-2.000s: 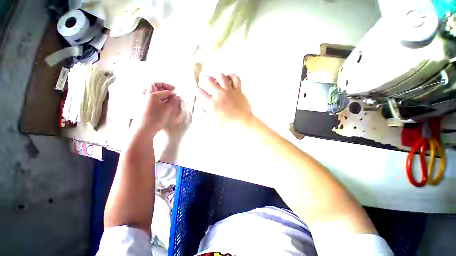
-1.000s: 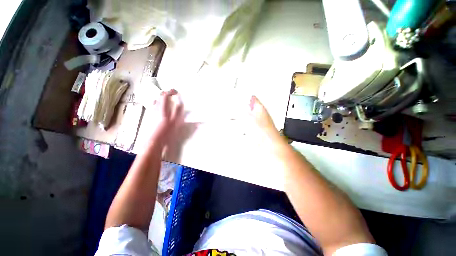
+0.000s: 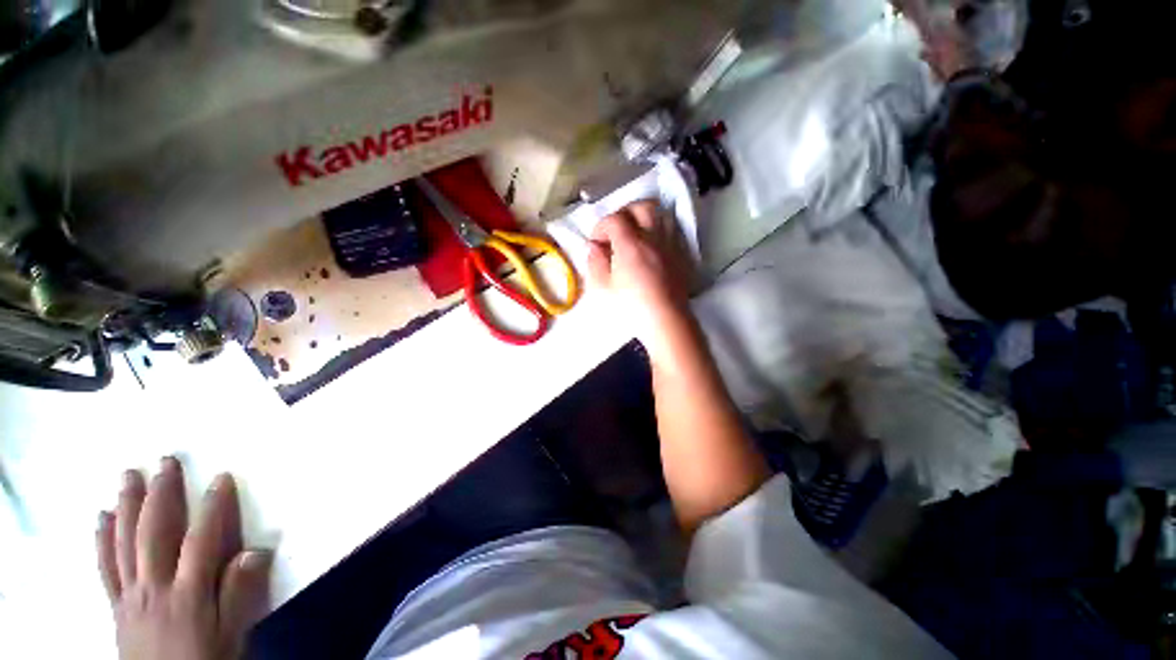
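Observation:
My left hand lies flat with fingers apart on a white fabric panel at the lower left, left of the needle area; the panel nearly blends into the bright table. My right hand is at the right end of the table, right of the scissors, with its fingers bent on a white fabric piece. Its fingertips are partly hidden, and whether they pinch the cloth cannot be told. The sewing machine with red "Kawasaki" lettering spans the top left. Its presser foot area is above my left hand.
Scissors with red and yellow handles lie over a red cloth, beside a small dark box. White garment pieces are heaped at the right, off the table. A person is partly visible at the far right.
The view has swung right to the machine and the heap. My right hand has moved from the table's middle to beyond the scissors. My left hand now lies flat near the needle.

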